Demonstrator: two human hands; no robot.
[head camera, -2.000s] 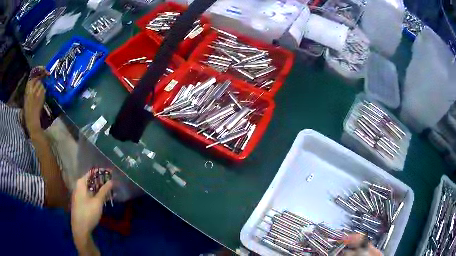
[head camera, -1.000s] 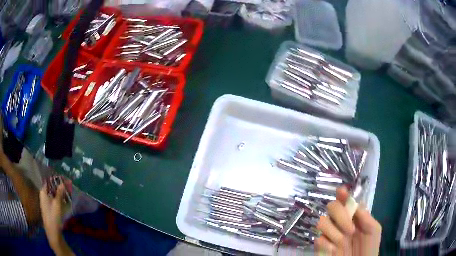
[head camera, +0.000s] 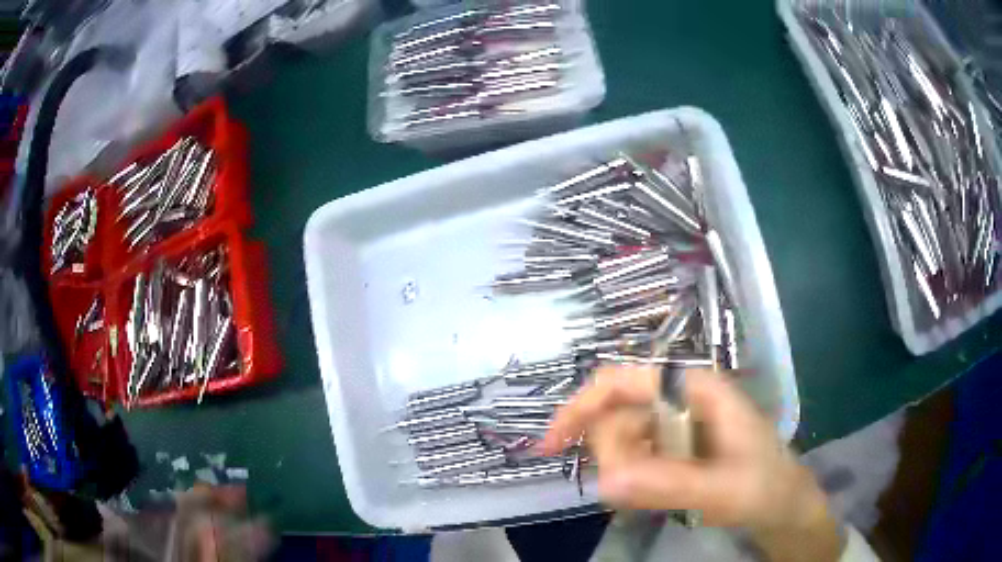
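Observation:
A white tray (head camera: 330, 329) holds loose slim silver motors (head camera: 632, 274), with a neater group at its lower left. My right hand (head camera: 703, 456) is over the tray's lower right, blurred, with a slim pale-brown and dark cylindrical part (head camera: 676, 423) between its fingers. The part's full shape is hidden. A blurred hand, which looks like my left hand (head camera: 209, 527), is low at the far left, cut by the bottom edge. What it holds cannot be made out.
A clear box (head camera: 401, 126) of motors in rows stands behind the tray. Another heaped tray (head camera: 895, 296) is at the right. A red divided bin (head camera: 258, 318), a blue bin (head camera: 44, 423) and a black curved arm (head camera: 39, 165) are at the left. Pale scraps (head camera: 181, 463) lie near the bench edge.
The view has swung right, so the bench things sit differently in it. My right hand has come further over the motors, its fingers spread across the lower right. The left hand is now blurred.

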